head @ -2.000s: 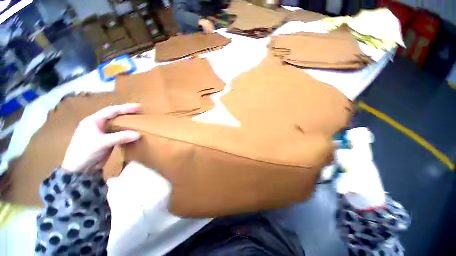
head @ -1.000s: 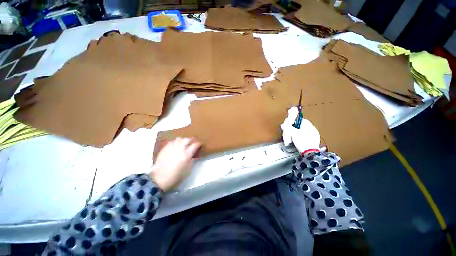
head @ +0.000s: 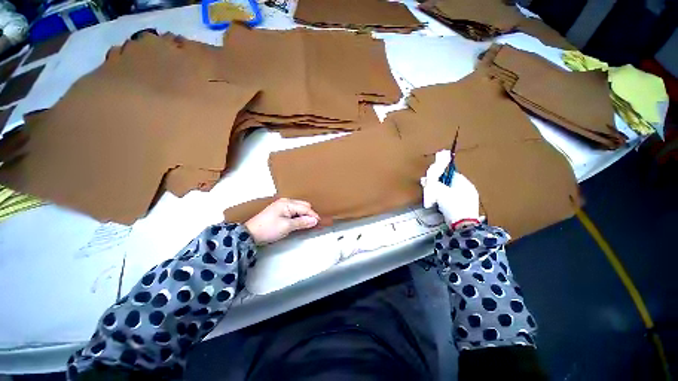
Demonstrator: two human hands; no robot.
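A large brown cut panel (head: 349, 175) lies flat along the table's near edge, with a dark line across its right part. My bare left hand (head: 284, 220) rests at the panel's near left edge, thumb and fingers close together; I cannot tell whether it pinches the edge. My right hand (head: 453, 195), in a white glove with a red cuff edge, holds scissors (head: 448, 173) with dark blue-green handles. The narrow blades point away from me over the panel. The gloved hand rests on the panel's near part.
A panel stack (head: 297, 74) and a wide panel (head: 134, 126) lie left and behind. Smaller stacks (head: 561, 93) lie far right, beside yellow pieces (head: 639, 93). A blue-rimmed tray (head: 258, 20) stands at the far side. Dark floor with a yellow line (head: 617, 257) is right.
From two seconds ago, the panel that was lifted is now flat on the table. In the last second my left hand has moved slightly right along its edge. The scissors stay in my right hand.
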